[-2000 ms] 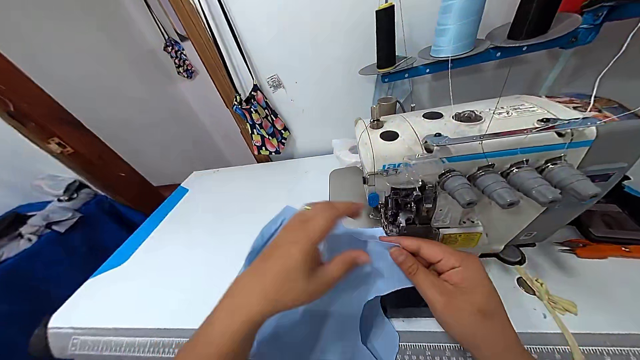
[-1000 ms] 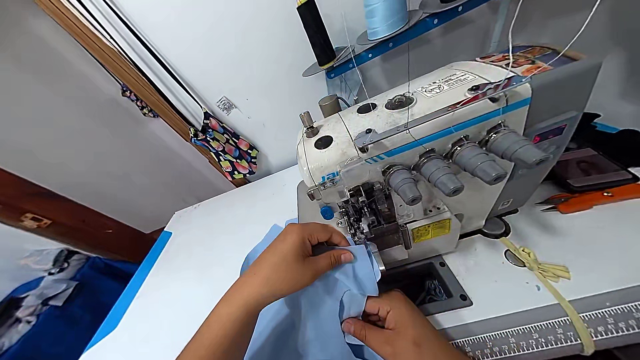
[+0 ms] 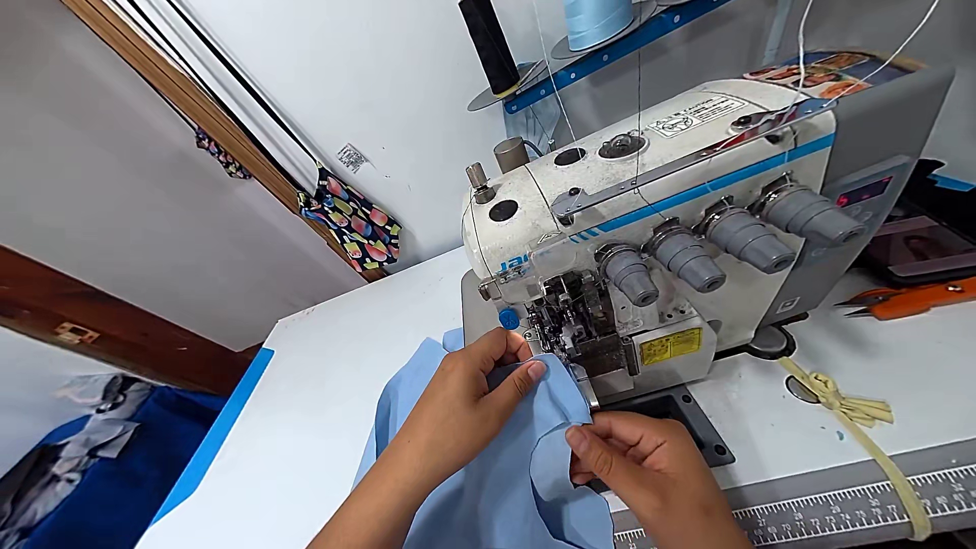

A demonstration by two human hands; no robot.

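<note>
Light blue fabric (image 3: 488, 480) lies on the front of the table and hangs toward its edge. My left hand (image 3: 476, 396) pinches its upper part between thumb and fingers, close beside the needle and presser-foot area of a white Jack overlock sewing machine (image 3: 648, 191). Lower and to the right, my right hand (image 3: 648, 465) grips the fabric's right edge between thumb and forefinger. The fabric's upper right edge runs alongside the machine's front plate. Whether it lies under the presser foot cannot be told.
Orange-handled thread snips (image 3: 915, 299) and a phone-like device (image 3: 926, 248) are right of the machine. A yellow knotted strip (image 3: 846, 400) crosses the ruler tape (image 3: 831, 515) on the table's front edge. Thread cones (image 3: 598, 23) stand behind. Blue cloth (image 3: 145, 457) lies at lower left.
My left hand, which was raised and spread over the fabric two seconds ago, has come down and pinches it. My right hand has moved down along the fabric's edge. The view has shifted.
</note>
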